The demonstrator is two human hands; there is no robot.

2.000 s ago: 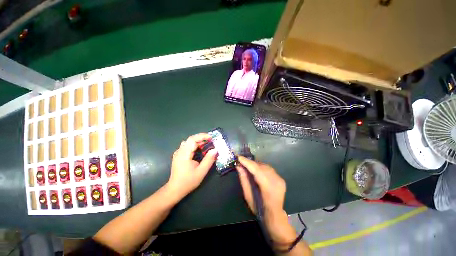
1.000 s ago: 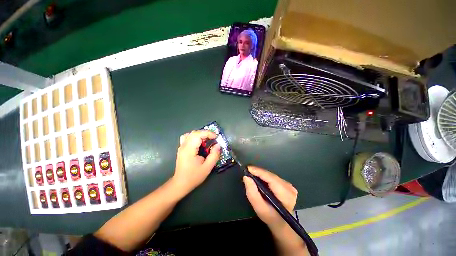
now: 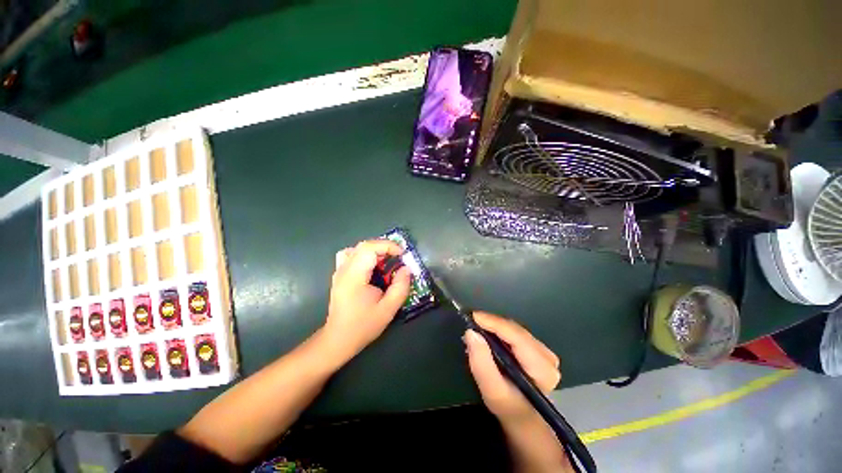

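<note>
A small circuit board unit (image 3: 419, 286), dark-edged with a green and white face, lies tilted on the dark green mat. My left hand (image 3: 362, 288) is over its left side, thumb and fingers pinching a small red-and-black part (image 3: 389, 267) against it; the fingers hide much of the part. My right hand (image 3: 513, 362) holds the black handle of a soldering iron (image 3: 519, 377) like a pen. The thin metal tip points up-left at the board's right edge; whether it touches cannot be told.
A white parts tray (image 3: 222, 268) stands left, its two front rows mostly filled with red-and-black parts. A phone (image 3: 450, 115) lies behind the board. Back right are a cardboard box (image 3: 646, 55), a wire-guarded fan (image 3: 591, 174) and a speckled plate (image 3: 526, 222). A round pot (image 3: 692, 323) and white fan (image 3: 831, 226) stand right.
Since two seconds ago, my right hand and the iron have moved back to the right and toward me. My left hand stays on the part and board. The phone's picture has changed.
</note>
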